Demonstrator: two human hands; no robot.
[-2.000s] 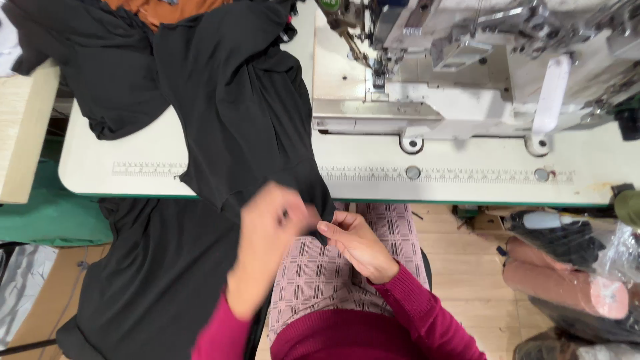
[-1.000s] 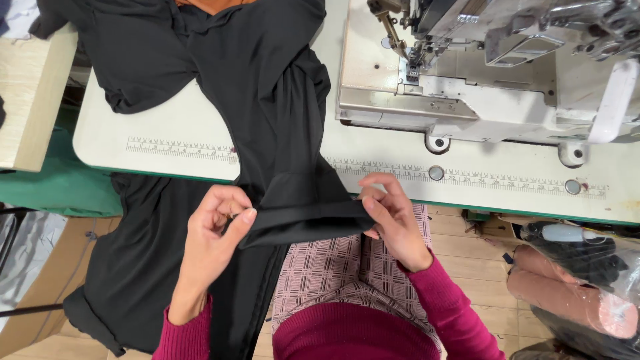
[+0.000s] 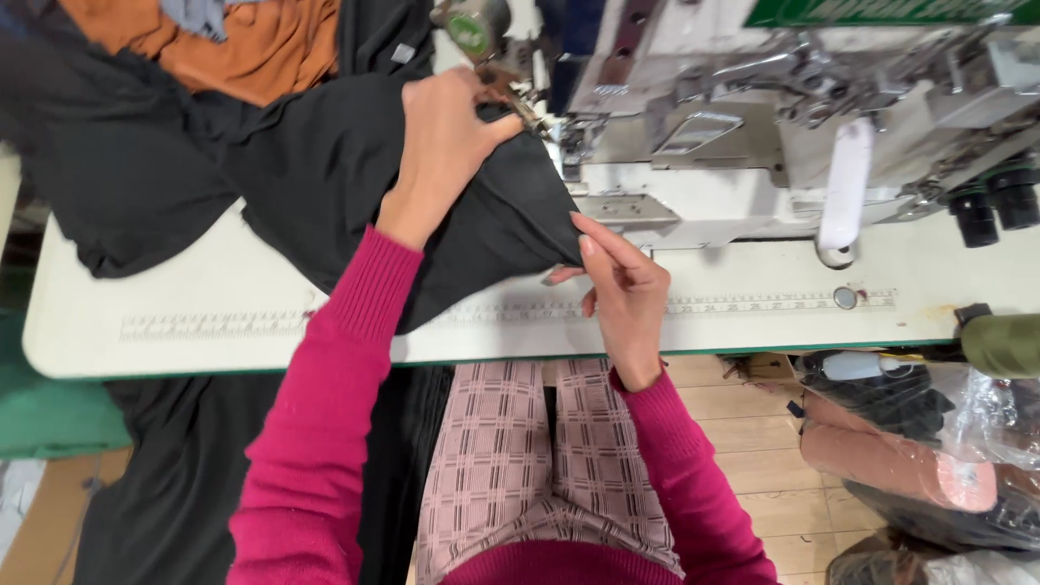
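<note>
A black fabric garment [image 3: 325,171] lies over the left part of the white sewing table [image 3: 203,284], its right edge beside the needle area of an industrial sewing machine [image 3: 707,154]. My left hand [image 3: 447,138] holds the upper part of the cloth close to the presser foot [image 3: 573,146]; its fingertips are partly hidden by the machine parts. Lower and to the right, my right hand [image 3: 621,280] pinches the corner of the same cloth between thumb and fingers, in front of the machine's metal plate.
Orange cloth [image 3: 276,49] lies at the back left. A printed ruler strip [image 3: 780,301] runs along the table's front. More black fabric [image 3: 187,479] hangs below the table at left. Plastic-wrapped pink rolls [image 3: 877,463] stand at lower right, near a green thread cone [image 3: 1003,345].
Both hands have moved up from the table's front edge to the machine, bringing the black cloth along. The hem, stretched between them one second ago, now lies by the needle area.
</note>
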